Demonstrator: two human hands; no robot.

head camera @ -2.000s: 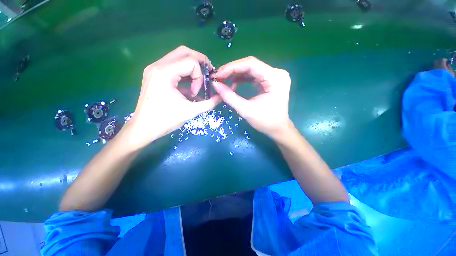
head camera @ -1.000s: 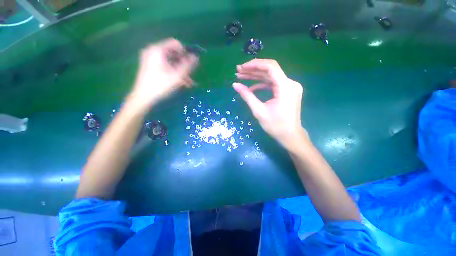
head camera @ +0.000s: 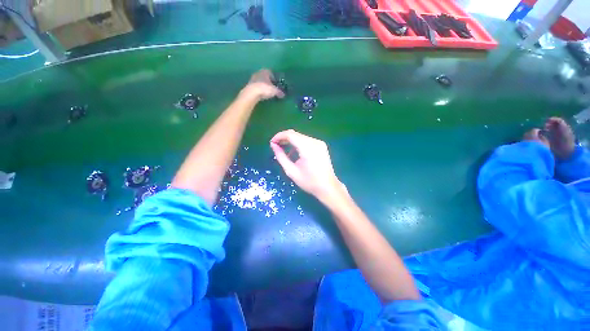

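My left hand (head camera: 262, 85), slightly blurred, reaches to the far part of the green surface. Its fingers are at a round black assembly (head camera: 280, 85); whether they grip it cannot be told. My right hand (head camera: 304, 158) is above the right side of the pile of tiny pale clips (head camera: 252, 194), thumb and forefinger tips together, with no held thing visible. Another black assembly (head camera: 307, 103) lies flat just right of my left hand. One more (head camera: 189, 101) lies left of it. A group at left (head camera: 138, 176) is partly hidden by my left sleeve.
Black assemblies also lie at far right (head camera: 372, 92) and left (head camera: 97, 183) on the green surface (head camera: 401, 161). A red tray (head camera: 440, 42) with dark parts and a cardboard box (head camera: 84, 22) are beyond its far edge. At right are another person's blue sleeve (head camera: 524, 184) and hands.
My left hand has moved from the work point over the clips to the far side. The assembly it held now appears to lie at the back left. My right hand's fingertips have closed. The view has tilted up.
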